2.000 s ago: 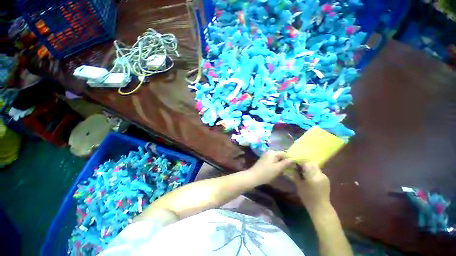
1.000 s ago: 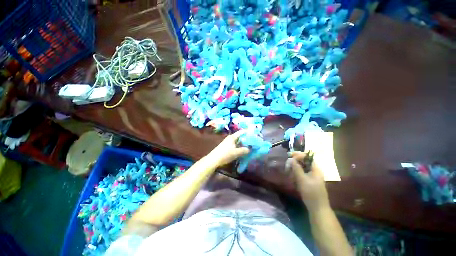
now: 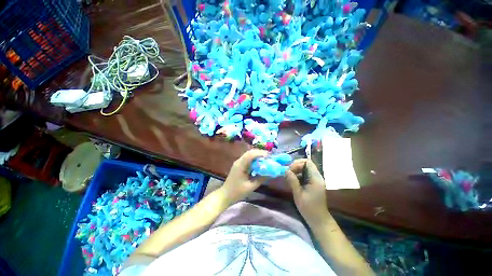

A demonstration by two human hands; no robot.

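My left hand [image 3: 243, 175] is closed around a bright blue plush toy [image 3: 271, 165] near the table's front edge. My right hand [image 3: 308, 186] is at the toy's right end, its fingers curled around a small dark tool, likely thread snips [image 3: 305, 171], mostly hidden. A large heap of blue and pink plush toys [image 3: 270, 81] lies just beyond my hands. A pale paper card [image 3: 340, 163] lies flat to the right of my right hand.
A tipped blue crate [image 3: 372, 27] is behind the heap. White power strips [image 3: 81, 99] with tangled cable [image 3: 127, 67] lie at left, near a dark blue crate [image 3: 43, 38]. A floor crate [image 3: 70, 245] holds blue toys. A small toy cluster [image 3: 461, 188] is at far right.
The yellow card held two seconds ago now lies on the table, looking pale. My left hand has taken a blue toy, and my right hand with the dark tool has moved in against it.
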